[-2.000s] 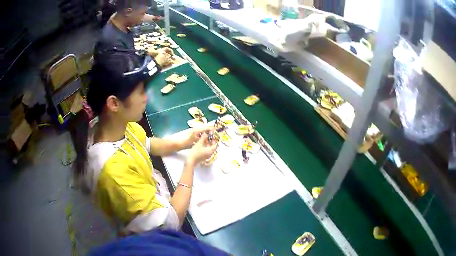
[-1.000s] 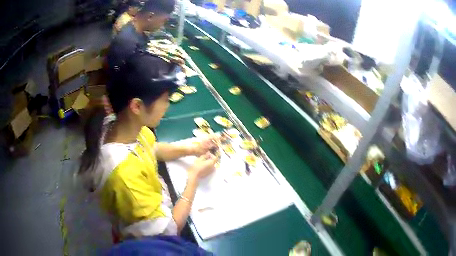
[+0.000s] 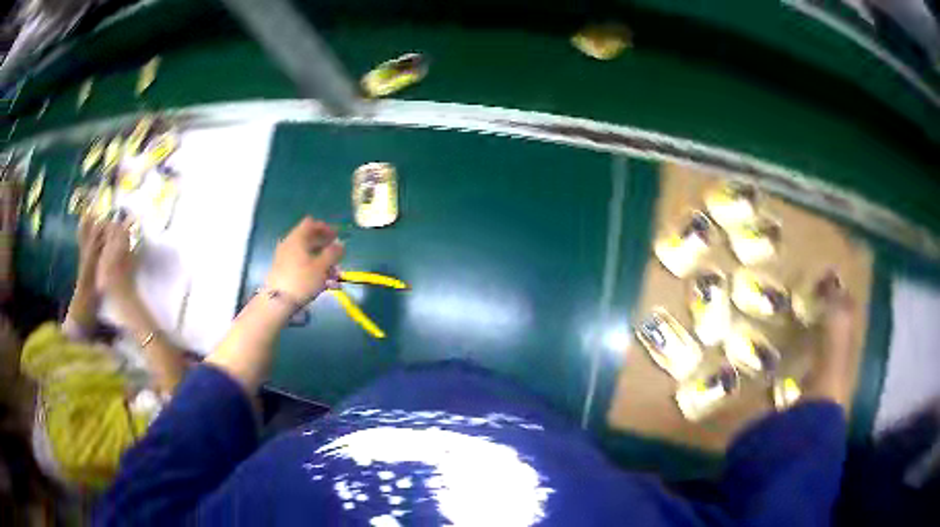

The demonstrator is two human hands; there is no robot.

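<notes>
My left hand (image 3: 306,257) is over the green bench with its fingers curled. A dark spot shows between the fingers; I cannot tell if anything is held. Yellow-handled cutters (image 3: 361,280) lie open just beside it, their jaws mostly hidden near the hand. A cream shell unit (image 3: 375,196) lies above the hand on the bench. My right hand (image 3: 837,335) is blurred at the right side of the brown cardboard sheet (image 3: 639,396). Its fingers are at a shell unit (image 3: 809,301) and partly cover it; the grip is unclear. Several similar units (image 3: 750,242) lie on the cardboard.
Another worker's hands (image 3: 108,252) are at the far left, by a white work sheet (image 3: 222,196) with several units. A metal edge (image 3: 484,118) separates the bench from the green conveyor (image 3: 495,57), which carries spaced units (image 3: 395,75). A grey post (image 3: 294,51) crosses the conveyor.
The view has swung from the neighbouring worker to the bench in front of me. Both my hands, the cutters and the cardboard with units have come into view.
</notes>
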